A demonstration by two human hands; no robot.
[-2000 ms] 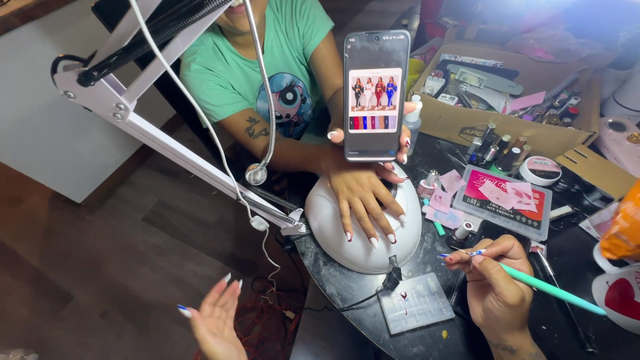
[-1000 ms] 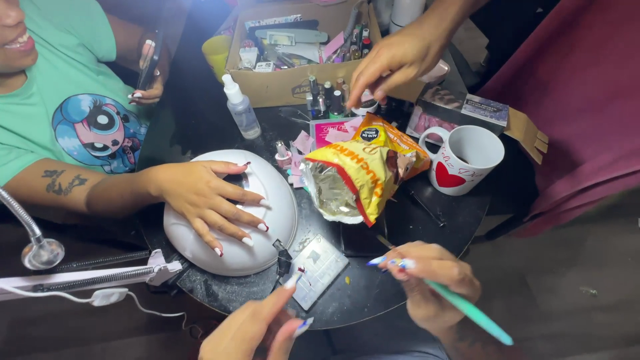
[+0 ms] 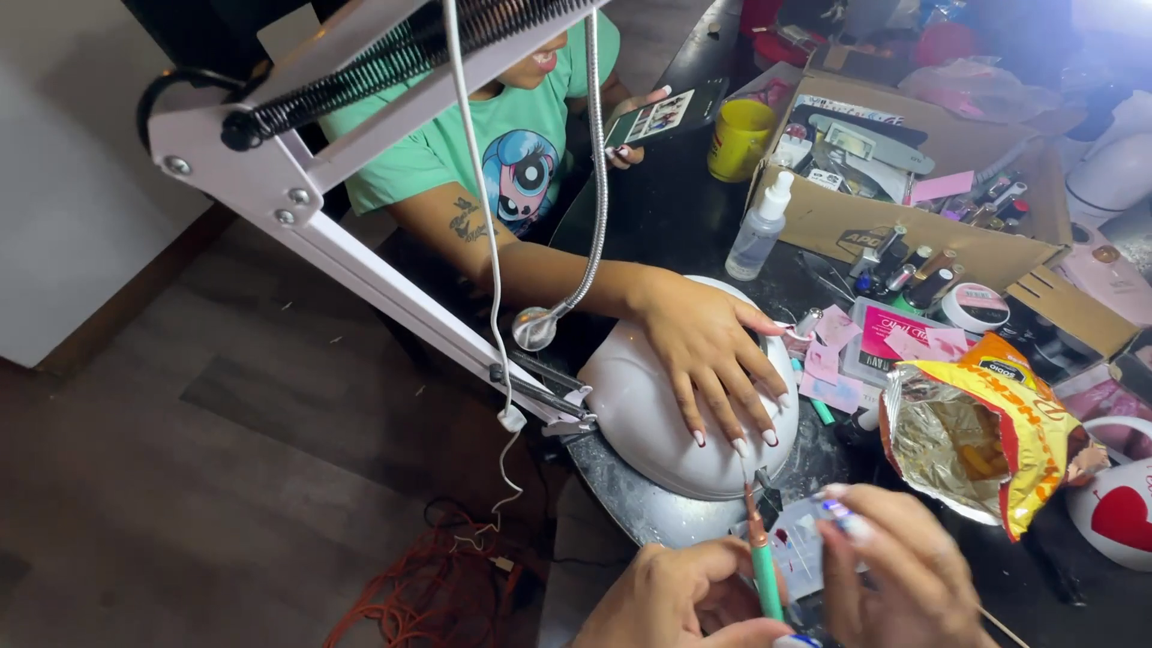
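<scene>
My left hand [image 3: 679,594], at the bottom, grips a green-handled nail brush [image 3: 765,567] with a copper-coloured ferrule. Its fine tip points up, close to a white nail of the other person's hand [image 3: 715,351]. That hand lies palm down on a white domed nail lamp [image 3: 630,423]. To the right of the brush is my right hand [image 3: 900,567], fingers bent, over the edge of a pale palette plate [image 3: 796,549] with dark red smears. A thin stick [image 3: 1002,624] shows beside its wrist; whether the fingers hold anything is hidden.
An open chip bag [image 3: 1026,441] and a heart-marked mug [image 3: 1120,517] stand at right. Behind are a spray bottle [image 3: 760,229], polish bottles [image 3: 927,288], a cardboard box [image 3: 909,229] and a yellow cup [image 3: 740,139]. A lamp arm [image 3: 378,297] crosses at left; orange cable [image 3: 423,576] lies below.
The brush was in my right hand and is now in my left. The hand that reached over the chip bag is out of view. The view has swung left.
</scene>
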